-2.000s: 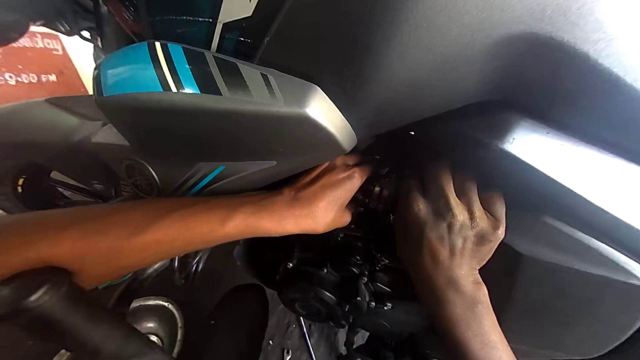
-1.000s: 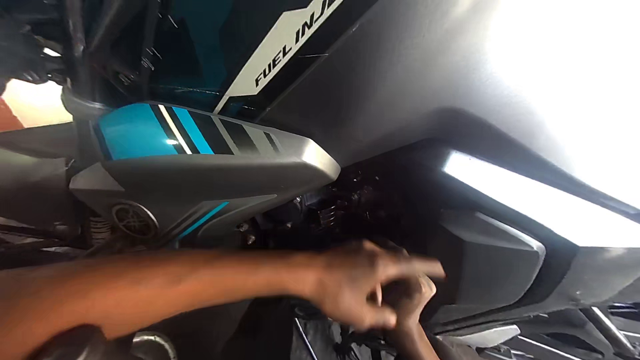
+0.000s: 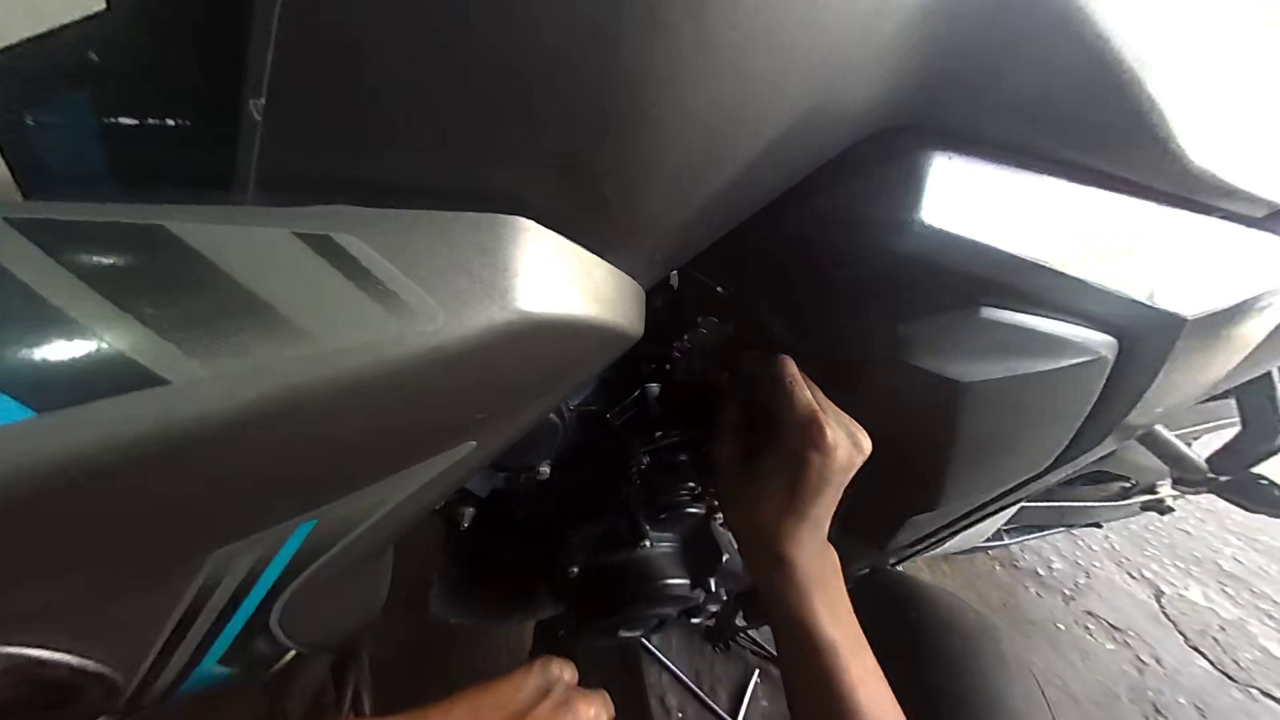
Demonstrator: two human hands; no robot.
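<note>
My right hand (image 3: 790,460) reaches into the dark gap beside the engine (image 3: 650,560) of a motorcycle, under its grey body panel. Its fingers are in shadow, so whether they grip something is hidden. Low in the view, near the bottom edge, is my left hand (image 3: 555,692), curled, below the engine; whatever may be in it cannot be made out. To the left of the gap lies the grey side fairing (image 3: 420,370) with blue and black stripes. A dark side cover (image 3: 1010,400) stands right of my right hand.
Thin metal rods (image 3: 685,678) show beneath the engine. A rounded dark shape (image 3: 930,640) is at the lower right. Beyond it spreads a cracked, rough concrete floor (image 3: 1160,610), with metal motorcycle parts (image 3: 1180,455) at the right edge.
My left hand has moved down, away from my right hand, to the bottom edge. My right hand has gone back up into the gap since a second ago. The view has moved closer.
</note>
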